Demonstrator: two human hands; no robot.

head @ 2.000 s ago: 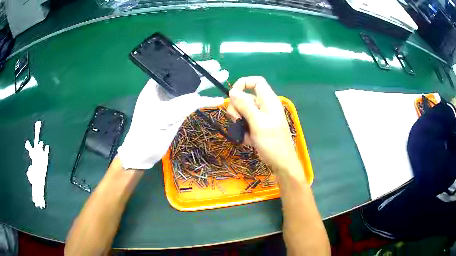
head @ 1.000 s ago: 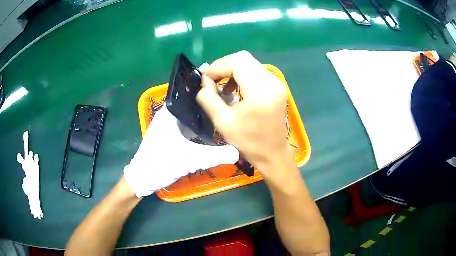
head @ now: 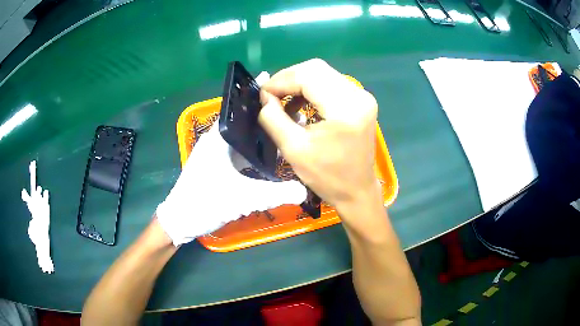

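Note:
My left hand, in a white glove, holds a black phone middle frame tilted upright above the orange parts tray. My bare right hand is at the frame's right long edge, its thumb and index fingertips pinched together there. Any small part between those fingertips is too hidden to tell. A dark piece shows below my right palm, partly covered. Small slim parts lie loose in the tray, mostly hidden by my hands.
Another phone frame lies at left, beside a limp white glove. A white sheet lies at right, with a small orange tray and a person's dark sleeve. More frames lie at the far right. A red stool is below.
Since two seconds ago, the frame has been turned more upright over the tray and my right fingers have come to its edge. Over the last second there is only a slight shift.

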